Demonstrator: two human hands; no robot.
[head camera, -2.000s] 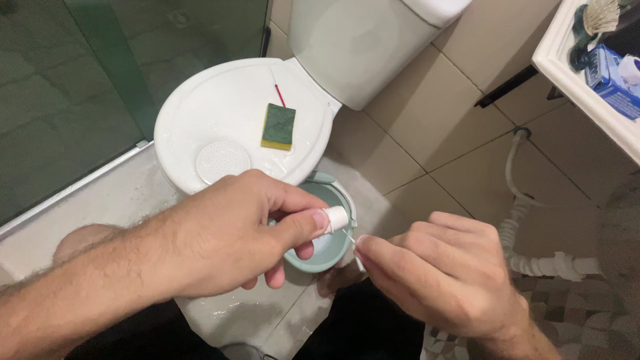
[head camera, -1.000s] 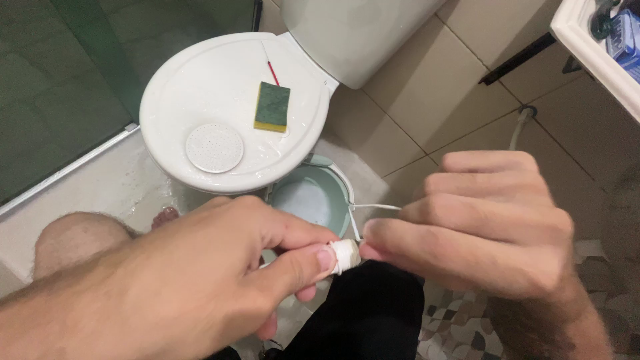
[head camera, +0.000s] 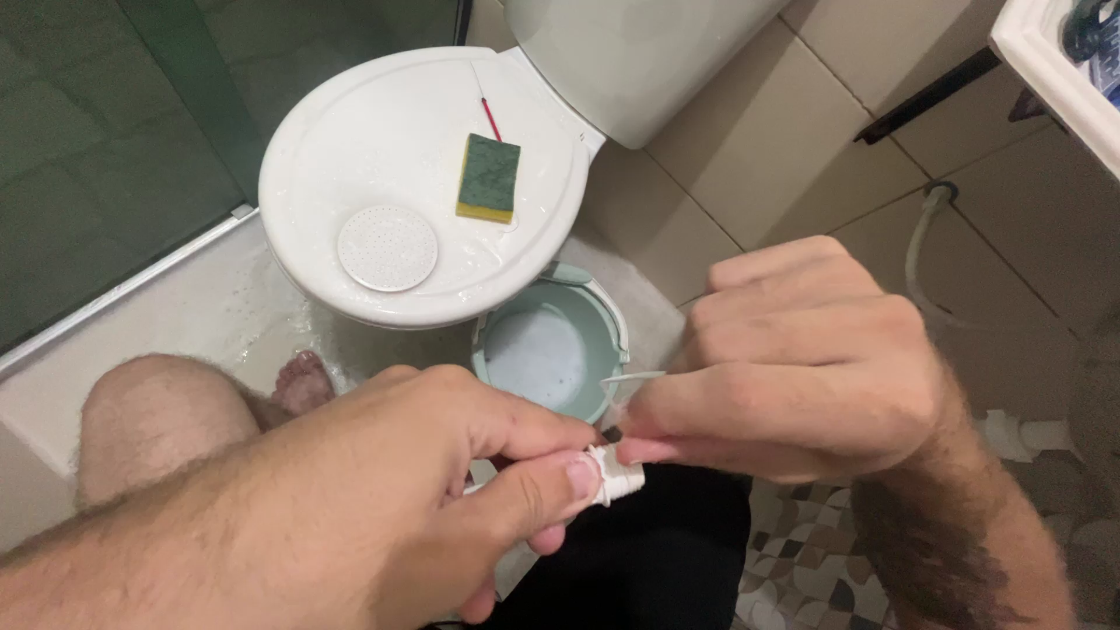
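Observation:
My left hand (head camera: 490, 472) grips a small white threaded plastic fitting (head camera: 619, 475) between thumb and forefinger, with its end pointing right. Thin white tape (head camera: 634, 378), looped in a short curve, is pinched by my right hand (head camera: 787, 359), whose fingertips touch the top of the fitting. Behind them, on the closed white toilet lid (head camera: 367, 114), lie a round perforated shower head plate (head camera: 388, 248), a green and yellow sponge (head camera: 488, 178) and a thin tool with a red part (head camera: 492, 119). What my right palm encloses is hidden.
A pale green bucket (head camera: 547, 341) with cloudy liquid stands on the floor below the toilet lid. The toilet tank (head camera: 630, 61) is behind. A glass shower panel (head camera: 96, 157) is at left, a white sink edge (head camera: 1050, 79) at upper right, and a hose (head camera: 919, 236) by the wall.
My right hand has risen relative to the fitting since two seconds ago and turned knuckles-up. The fitting, more upright-facing before, now points right. The view has shifted a little.

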